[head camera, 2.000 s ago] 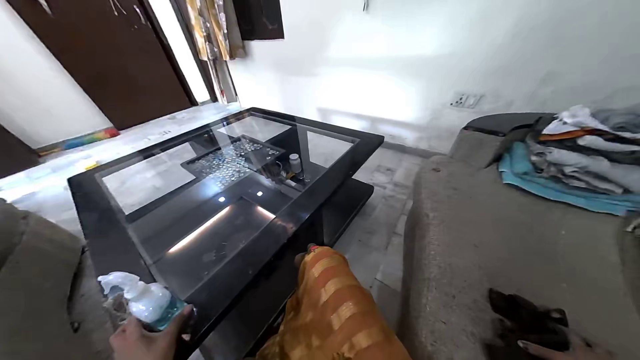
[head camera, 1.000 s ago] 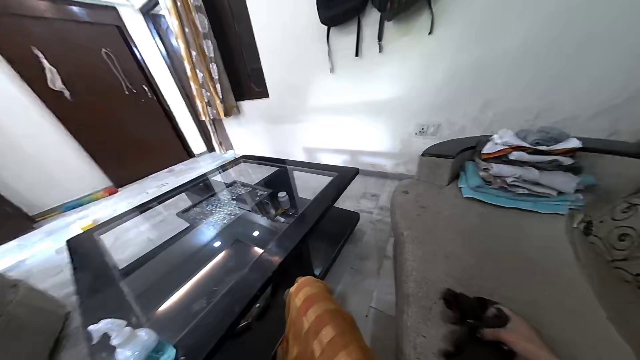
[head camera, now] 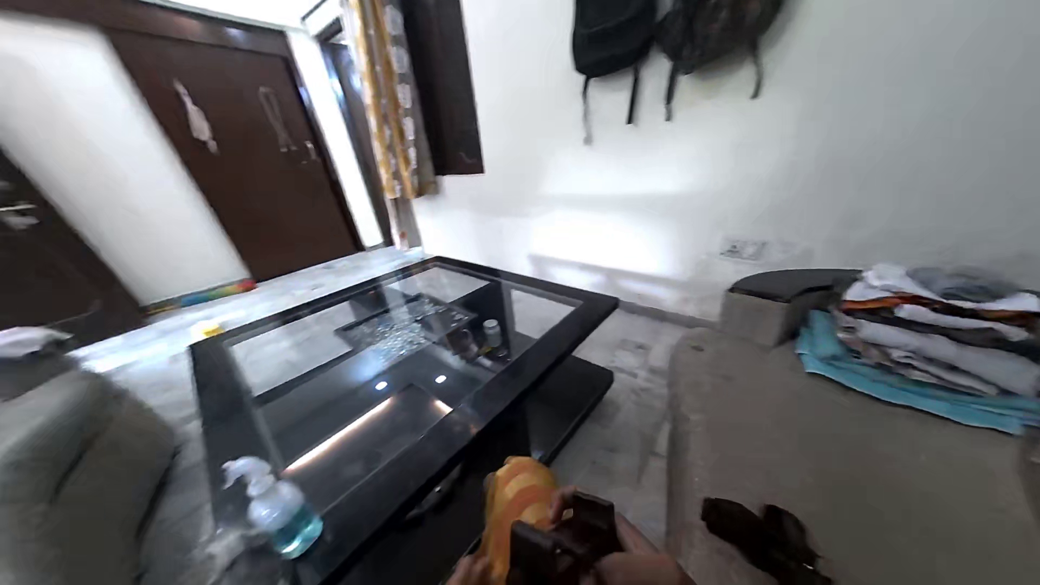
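At the bottom centre, my right hand [head camera: 638, 565] grips a dark brown, boxy object [head camera: 561, 540] whose exact kind is unclear. My left hand [head camera: 470, 570] shows only in part at the lower edge, beside the orange patterned cloth [head camera: 520, 496] over my leg; its hold is hidden. A clear pump bottle with blue-green liquid [head camera: 284, 516] stands upright on the near left corner of the glass-topped black table [head camera: 487, 422]. Another dark brown item [head camera: 764, 536], blurred, lies on the grey sofa seat to the right of my hands.
Folded clothes [head camera: 934, 333] are stacked over a teal cloth [head camera: 902, 398] on the sofa [head camera: 772, 422]. A grey cushioned seat [head camera: 89, 471] stands at the left. Small items sit beneath the tabletop glass. Backpacks [head camera: 613, 41] hang on the wall.
My left hand has left the pump bottle, which it held two seconds ago. My right hand has moved from the dark items on the sofa to in front of my lap. The view has tilted up.
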